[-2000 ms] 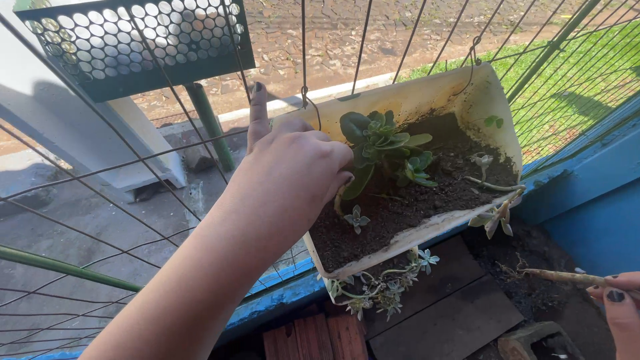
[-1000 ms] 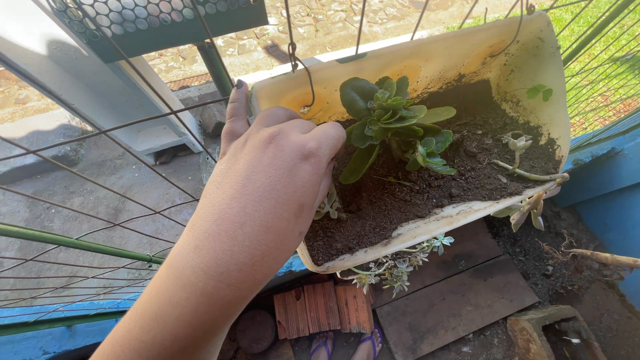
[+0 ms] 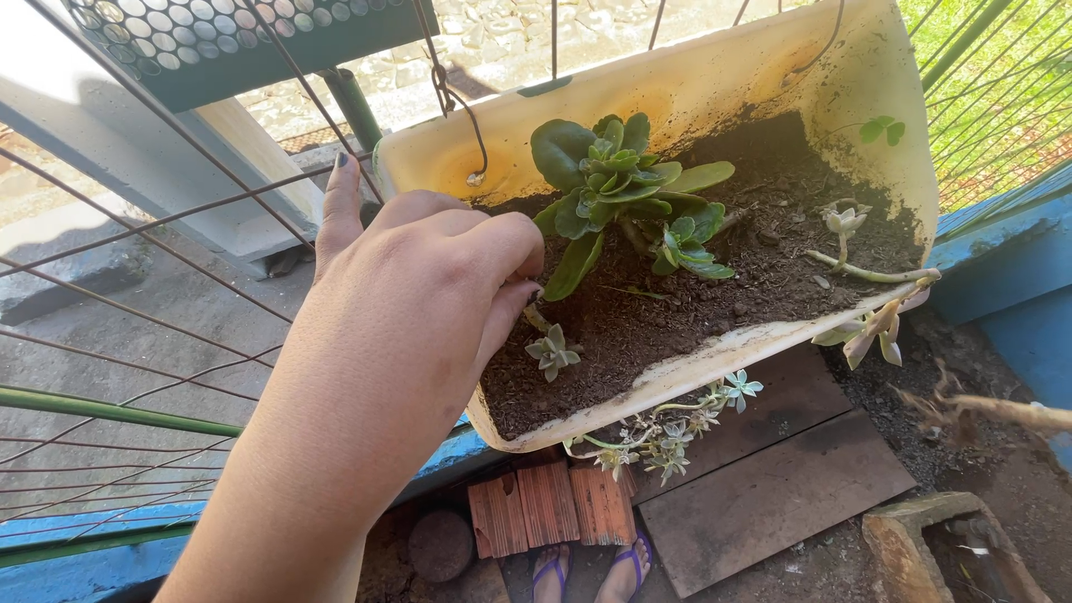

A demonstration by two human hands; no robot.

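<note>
My left hand [image 3: 419, 276] reaches over the left end of a pale plastic planter [image 3: 712, 63] hung by wire hooks on a metal fence. Thumb and fingertips are pinched around the stem of a small pale succulent rosette [image 3: 553, 352], just above the dark soil [image 3: 670, 322]. Close to the fingertips stands a larger green leafy succulent [image 3: 620, 180]. Another small succulent [image 3: 844, 222] grows at the right, its stem [image 3: 875, 275] lying over the rim. My right hand is out of view; a root or stick with thin rootlets [image 3: 1005, 412] enters from the right edge.
Trailing succulents [image 3: 666, 444] hang below the front rim. Wire fence bars [image 3: 159, 226] cross at the left, beside a perforated metal box [image 3: 251, 42]. Below are ridged clay bricks [image 3: 548, 502], dark boards [image 3: 779, 502], a hollow block [image 3: 913, 536] and feet in purple flip-flops [image 3: 624, 569].
The right hand, seen at the lower right two seconds ago holding the rooted stick, has left view. The small rosette beside my left fingertips shows more fully than one second ago. The view has shifted closer.
</note>
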